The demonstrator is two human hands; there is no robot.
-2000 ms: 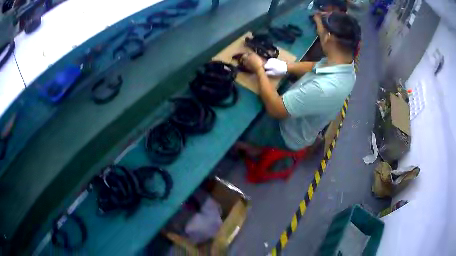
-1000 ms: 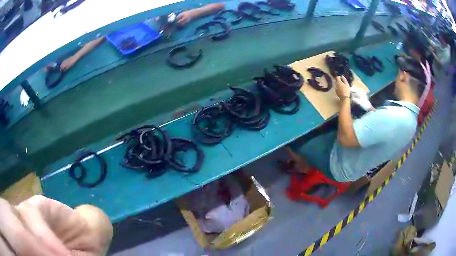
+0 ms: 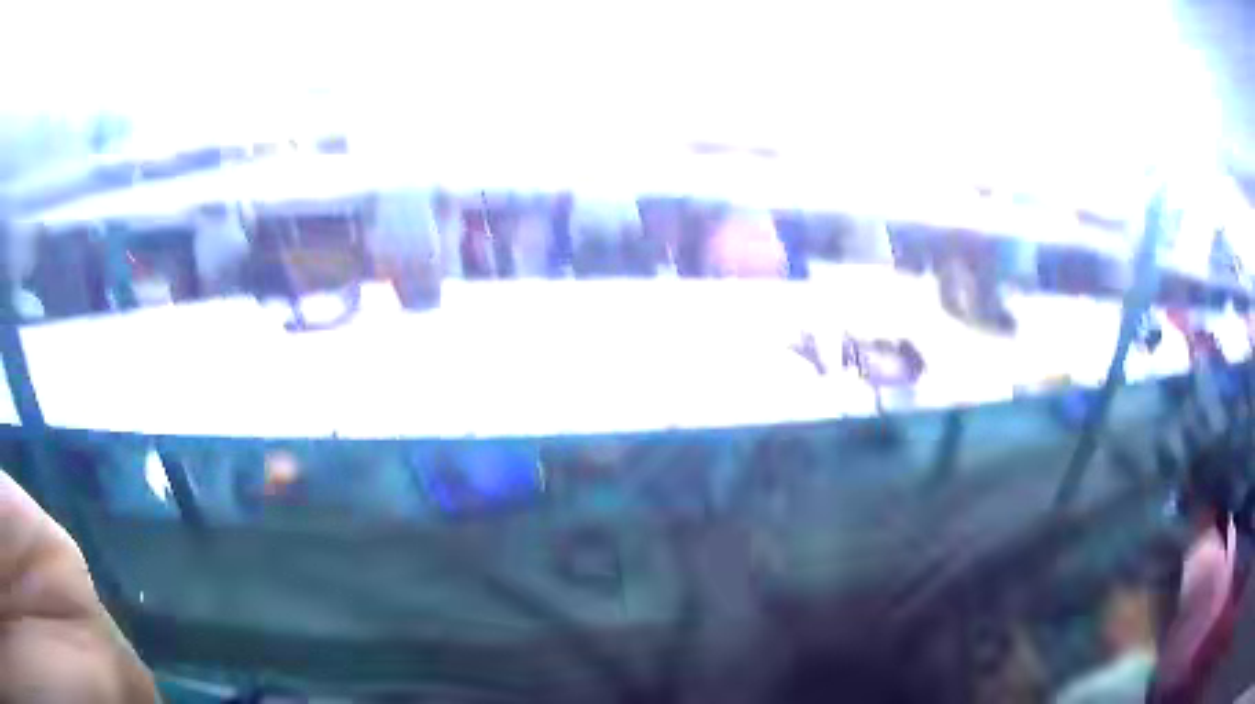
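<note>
The view is badly blurred. Part of a bare hand, seemingly my left hand, shows large at the lower left and is cut off by the picture's edge. Its fingertips and anything in it cannot be made out. My right hand is not in view. A large dark blur lies at the bottom centre; I cannot tell what it is. Below the raised white shelf, a blue parts tray shows as a smear on the far side.
The white-topped shelf crosses the whole view, with a blurred dark item on it. Thin posts stand at left and right. The green belt runs below. People sit at the lower right, one with a light sleeve.
The view has swung up from the bench to the white shelf. The heaps of black arcs are no longer distinguishable. The bare hand is now farther into the left edge.
</note>
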